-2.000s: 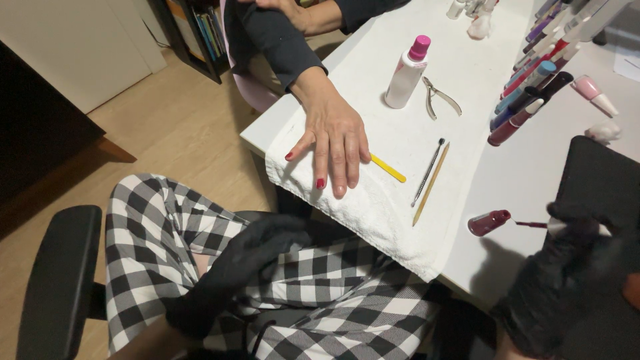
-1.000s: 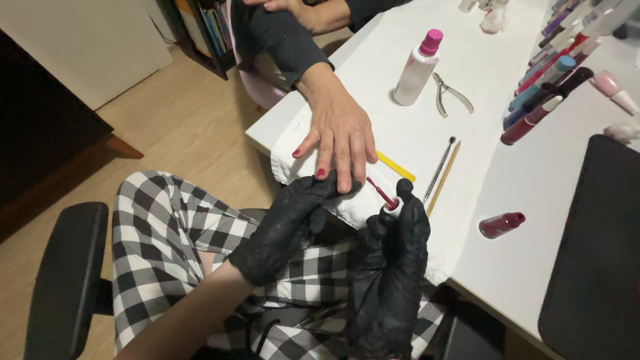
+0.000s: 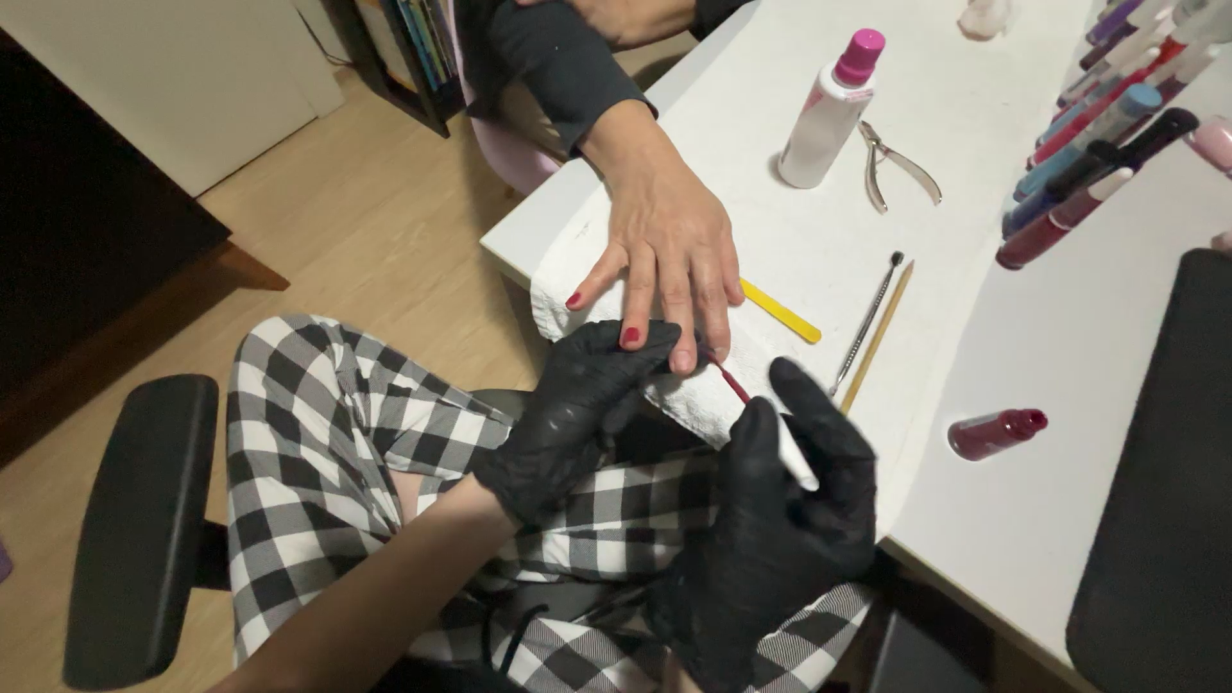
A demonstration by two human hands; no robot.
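My right hand (image 3: pixel 789 481), in a black glove, holds a nail polish brush (image 3: pixel 791 452) by its white cap; the dark red tip is at a finger of another person's hand (image 3: pixel 669 231). That hand lies palm down on a white towel (image 3: pixel 703 404), with red polish on the thumb and index nails. My gloved left hand (image 3: pixel 597 395) is at its fingertips; its own fingertips are partly hidden, so whether they grip a finger is unclear. An uncapped bottle of dark red polish (image 3: pixel 991 434) lies tilted on the white table, right of my right hand.
On the table are a yellow nail file (image 3: pixel 782 312), a metal cuticle pusher (image 3: pixel 867 322), a wooden stick (image 3: pixel 878 337), cuticle nippers (image 3: pixel 897 166) and a white bottle with a pink cap (image 3: pixel 830 111). Rows of polish bottles (image 3: pixel 1064 219) and a black pad (image 3: pixel 1165 481) are at the right.
My right hand has come left from beside the polish bottle to the other person's fingers with the brush. My left hand has risen from my lap to those fingertips.
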